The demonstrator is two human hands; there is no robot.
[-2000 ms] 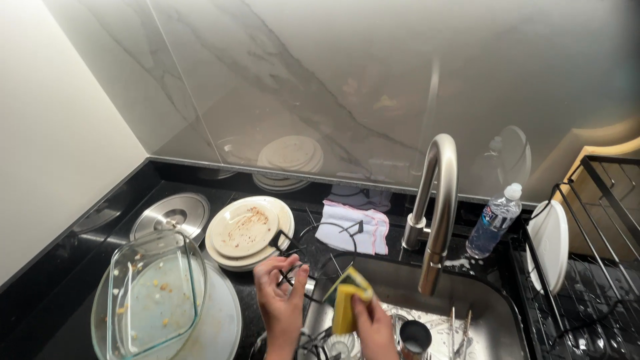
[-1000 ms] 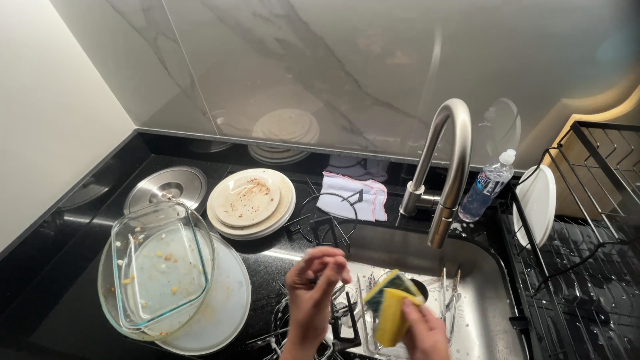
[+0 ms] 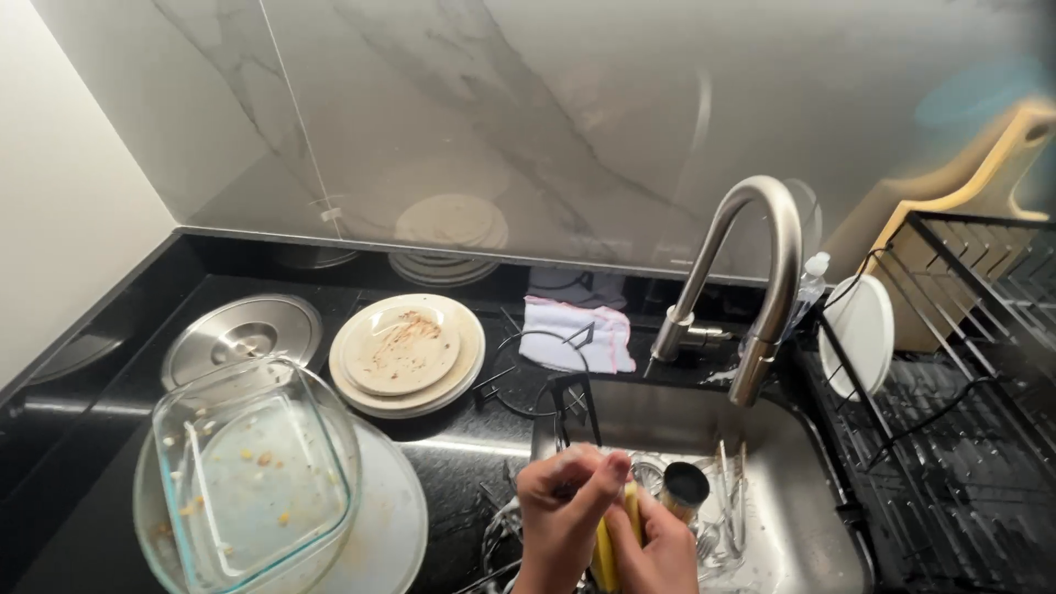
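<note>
My right hand (image 3: pixel 652 540) is shut on a yellow sponge (image 3: pixel 609 549), low over the sink's near left part. Against the sponge's left side is my left hand (image 3: pixel 569 503), its fingers curled; whether they grip something thin is hidden. Just beyond it, at the sink's left rim, is a black wire pan support (image 3: pixel 540 412) with a ring and prongs, its lower part partly covered by my hand. More black metal supports (image 3: pixel 499 528) lie left of my wrist. In the steel sink (image 3: pixel 792 503) are a dark-topped cup (image 3: pixel 685 485) and cutlery (image 3: pixel 730 495).
Stacked plates with food residue (image 3: pixel 402 351), a steel lid (image 3: pixel 247 330) and a glass baking dish (image 3: pixel 260 483) over round dishes stand left. A white cloth (image 3: pixel 573 334) lies behind the sink, beside the faucet (image 3: pixel 763 289). A black drying rack (image 3: pixel 924 330) stands right, near a wooden board (image 3: pixel 949 272).
Both hands have come together at the sponge; one second ago they were apart. Two seconds ago my left hand was raised beside black wire pieces. The view has shifted.
</note>
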